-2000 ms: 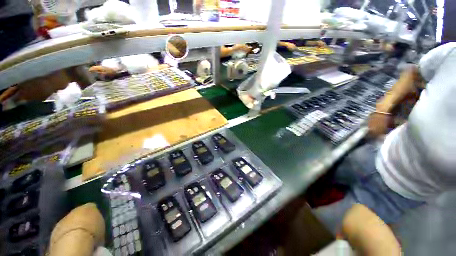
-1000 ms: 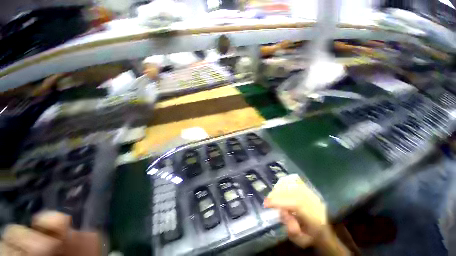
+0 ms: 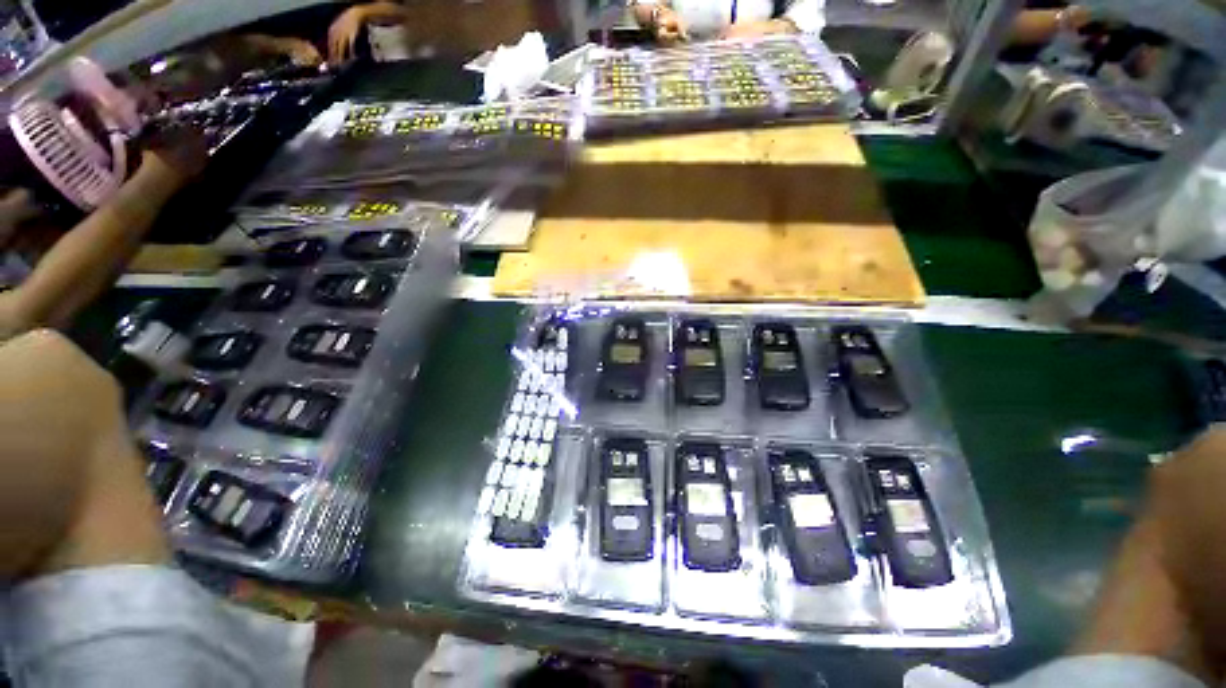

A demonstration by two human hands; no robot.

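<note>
A clear blister tray [image 3: 793, 626] lies in front of me with several black device housings [image 3: 706, 505] in two rows. Front-row housings bear pale rectangles. A sheet of small silver-white stickers [image 3: 522, 464] lies over the tray's left column, partly covering black housings there. My bare left and right arms, with pale sleeves, are cut off by the left and right edges. My left hand and my right hand are out of the picture. No hand touches the tray.
A neighbouring filled tray [image 3: 303, 504] stands at left, beside a small white bottle [image 3: 151, 336]. A plywood board [image 3: 713, 242] lies behind. Beyond are yellow-marked trays [image 3: 719, 83], a pink fan [image 3: 61, 141], a plastic bag [image 3: 1096, 229] at right and other people's arms.
The view has swung left and down, so the neighbouring tray and fan show more fully. My right hand, over the tray's front a second ago, and my blurred left hand have left the picture.
</note>
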